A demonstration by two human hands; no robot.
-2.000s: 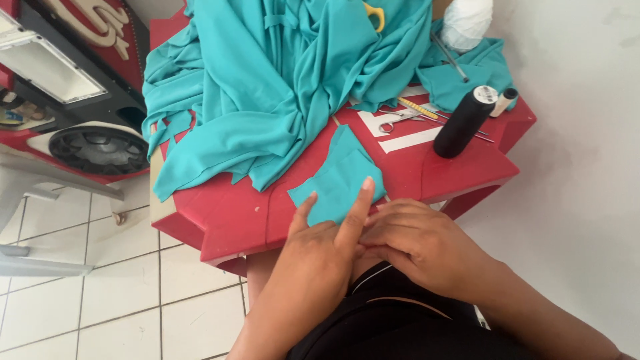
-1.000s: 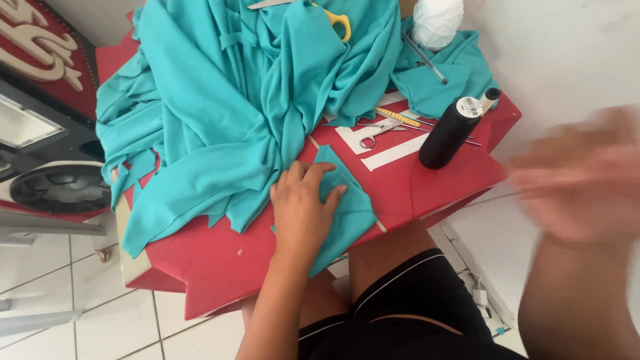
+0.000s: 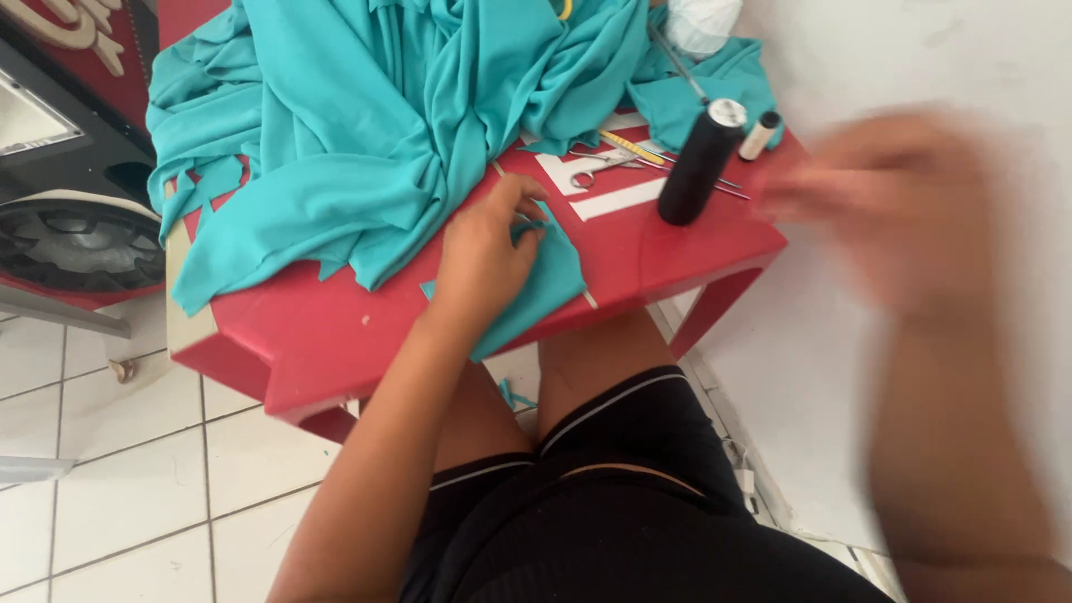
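My left hand [image 3: 490, 247] rests with bent fingers on a small turquoise fabric piece [image 3: 548, 280] at the front edge of the red table [image 3: 335, 335]. Whether its fingers pinch the cloth cannot be told. Blurred by motion, my right hand [image 3: 888, 201] is raised off the table's right side, and what its fingers hold cannot be made out. Between the hands stands a black thread spool [image 3: 702, 167]. Small metal scissors [image 3: 599, 167] and a yellow seam ripper or similar tool [image 3: 632, 147] lie to the left of the spool.
A large heap of turquoise fabric [image 3: 335, 167] covers the back and left of the table. At the back right are a white yarn ball [image 3: 703, 21], a small thread spool [image 3: 760, 136] and a pen [image 3: 677, 63]. A white wall [image 3: 938, 50] borders the right side.
Two seconds ago both hands were close together at the front edge. My left hand has since settled on the small fabric piece, while my right has moved away to the right and up.
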